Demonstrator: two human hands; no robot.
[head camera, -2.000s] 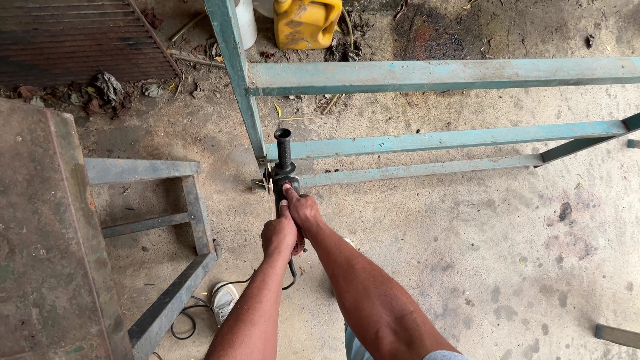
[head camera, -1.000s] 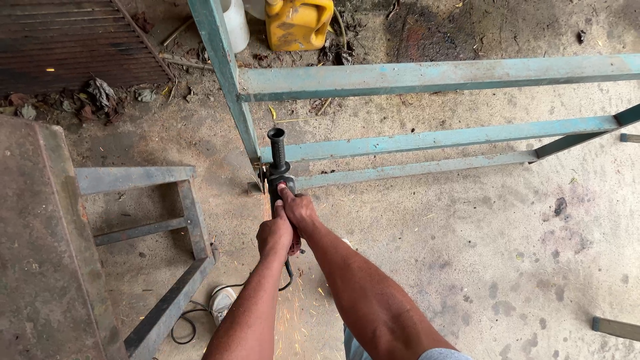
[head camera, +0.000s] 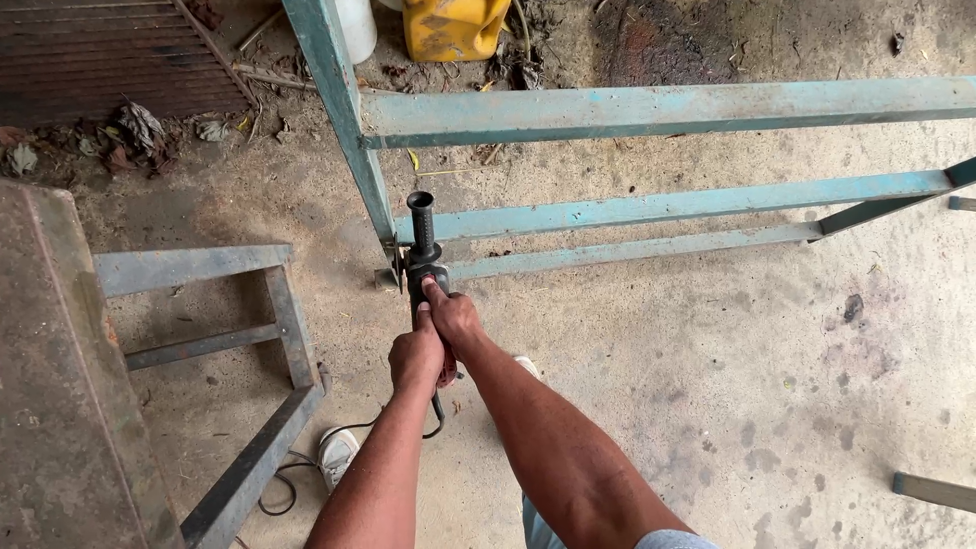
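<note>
An angle grinder (head camera: 438, 274) with a black side handle (head camera: 422, 221) and a reddish body is gripped by both hands. My left hand (head camera: 417, 352) wraps its rear body, and my right hand (head camera: 452, 311) lies over the front part, close to the gear head. On the grinder's left side the thin disc (head camera: 397, 263) stands on edge at the lower end of a teal metal frame's upright (head camera: 341, 114). Whether the disc touches the metal I cannot tell. No sparks show. From the tool's rear a black cord (head camera: 438, 415) runs down to the floor.
Teal crossbars (head camera: 648, 110) extend to the right. At left stand a grey metal frame (head camera: 293, 328) and a worn flat panel (head camera: 69, 366). A yellow jerrycan (head camera: 454, 30), a white container (head camera: 357, 30), a rusty slatted panel (head camera: 107, 61) and dry leaves lie beyond. The cord loops beside my shoe (head camera: 337, 456).
Sparks flew below the disc and over the floor one second ago; none show now. Both hands have stayed on the grinder at the foot of the teal upright.
</note>
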